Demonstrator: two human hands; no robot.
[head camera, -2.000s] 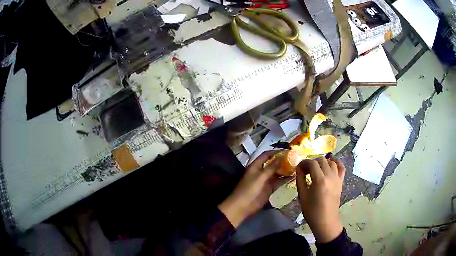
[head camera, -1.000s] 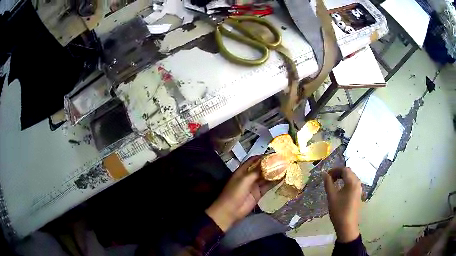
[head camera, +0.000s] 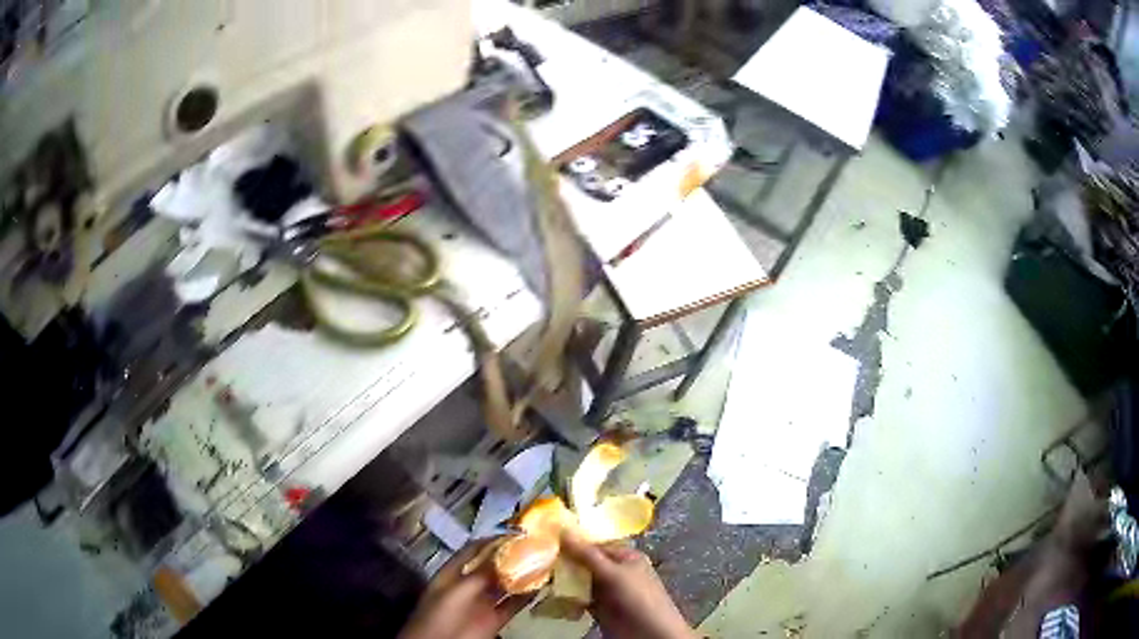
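Observation:
My left hand (head camera: 465, 597) holds a mandarin (head camera: 527, 563) from the left side, low in the view. The citrus peel (head camera: 615, 514) is opened in petal-like flaps, orange outside and pale inside, spread up and to the right of the fruit. My right hand (head camera: 625, 589) is at the right side of the fruit, with its fingertips on the peel near the segments. Both hands are partly cut off by the bottom edge, and the picture is somewhat blurred.
Yellow-green shears (head camera: 362, 327) and red-handled snips (head camera: 375, 212) lie on the white table (head camera: 375, 387). Grey and tan fabric strips (head camera: 562, 243) hang over its edge. The cream machine head (head camera: 269, 75) is top left. A white-topped stool (head camera: 687, 256) and white sheets (head camera: 781, 431) are right.
The view has swung right, showing more floor and the machine head. My right hand was apart from the fruit a second ago and now touches the peel. My left hand still holds the mandarin.

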